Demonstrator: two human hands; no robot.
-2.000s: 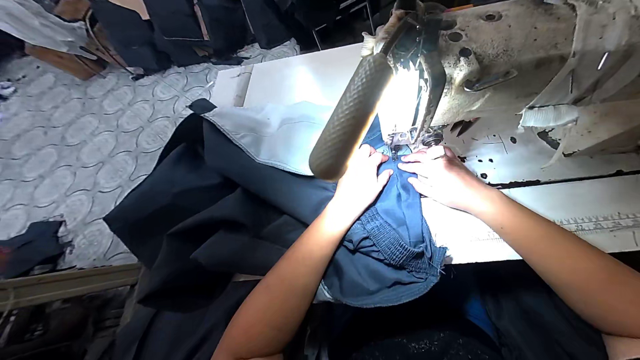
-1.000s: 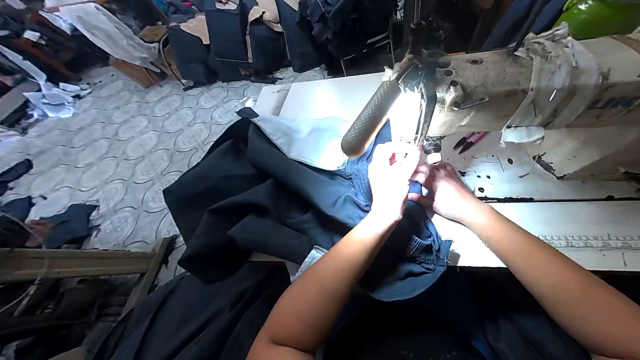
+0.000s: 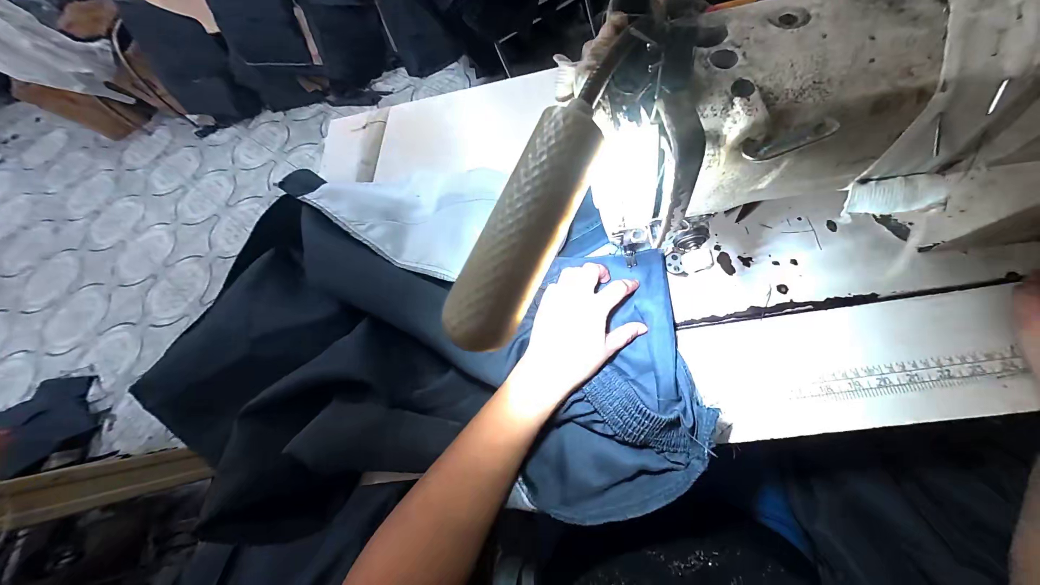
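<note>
My left hand (image 3: 581, 325) lies flat on the dark blue garment (image 3: 658, 357), fingers apart, just below the presser foot (image 3: 630, 249) of a sewing machine (image 3: 796, 106). The garment's edge sits at the foot, and a gathered elastic band (image 3: 630, 406) runs across it beside my wrist. More dark cloth and a pale pocket-like piece (image 3: 406, 215) spread to the left. My right hand (image 3: 1028, 313) is at the right edge of the view, mostly cut off and blurred; whether it holds anything does not show.
A textured lamp handle (image 3: 524, 227) hangs over the cloth, left of the needle area. A ruler strip (image 3: 918, 374) marks the white table's front right. Dark garments (image 3: 268, 49) hang or lie at the back left, beyond the patterned floor (image 3: 187, 211).
My right hand has left the cloth near the needle and moved far right. My left hand, close beside it one second ago, now rests spread on the garment.
</note>
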